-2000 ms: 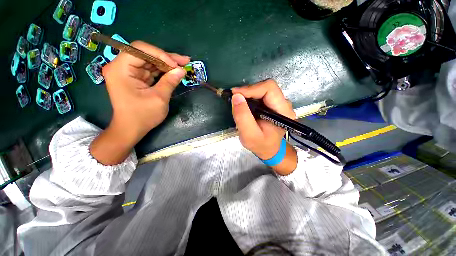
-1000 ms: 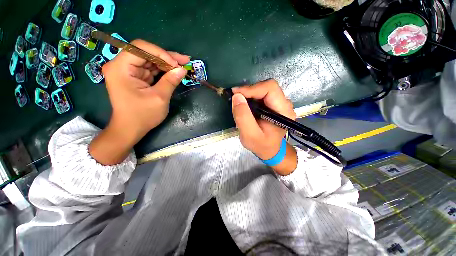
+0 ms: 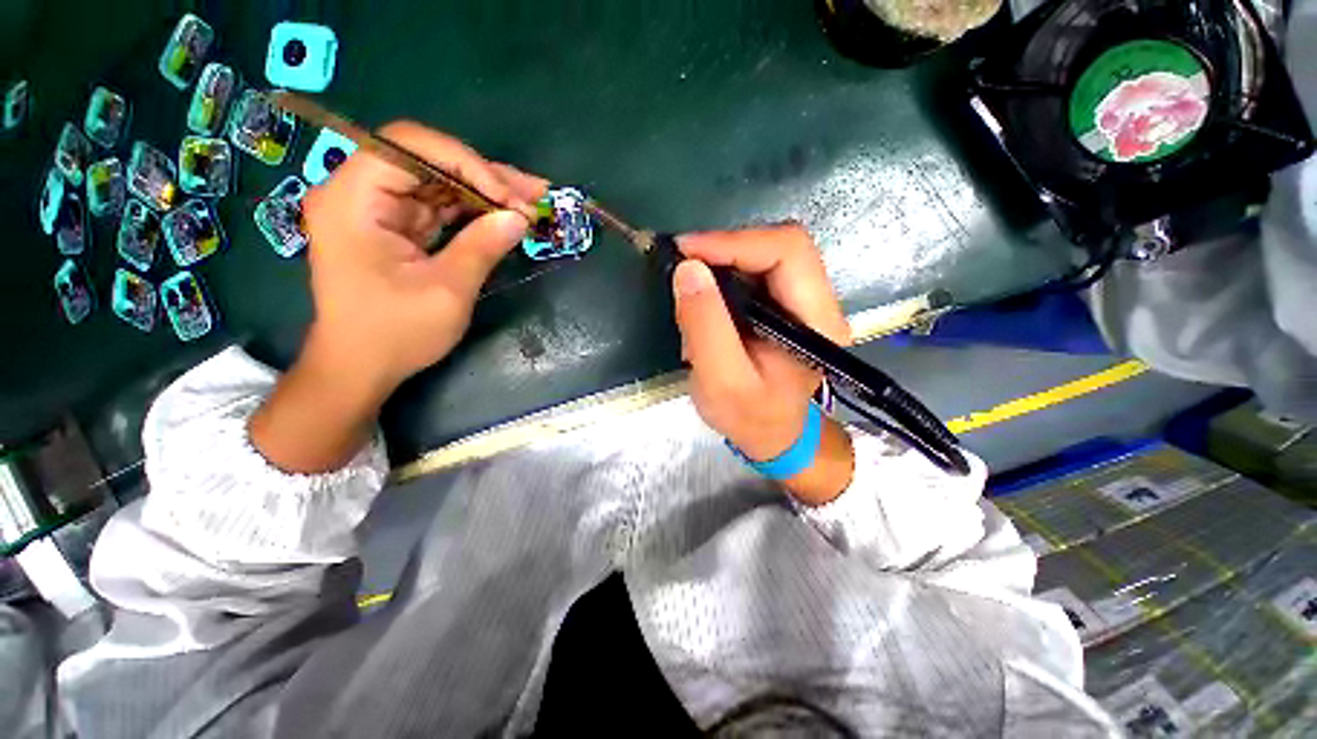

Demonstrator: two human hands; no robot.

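Observation:
A small light-blue device unit (image 3: 568, 227) lies on the dark green mat between my hands. My left hand (image 3: 412, 238) holds long brown-gold tweezers (image 3: 379, 149). Their working end is at the left side of the unit, partly hidden by my fingers, beside a green-yellow fleck. My right hand (image 3: 755, 325) holds a black soldering iron (image 3: 823, 361) like a pen. Its thin metal tip points at the upper right edge of the unit. Whether the tip touches it cannot be told.
Many similar units (image 3: 192, 231) lie in a group at the left, with a plain light-blue cover (image 3: 301, 58) above. A round pot (image 3: 924, 18) and a black fan (image 3: 1148, 108) stand at the upper right. Another person's sleeve (image 3: 1192, 325) shows at the right, above wrapped stacks (image 3: 1155, 578).
The iron's tip has moved up and slightly right, from the unit's face to its upper edge. The tweezers have shifted slightly. The view has moved a little.

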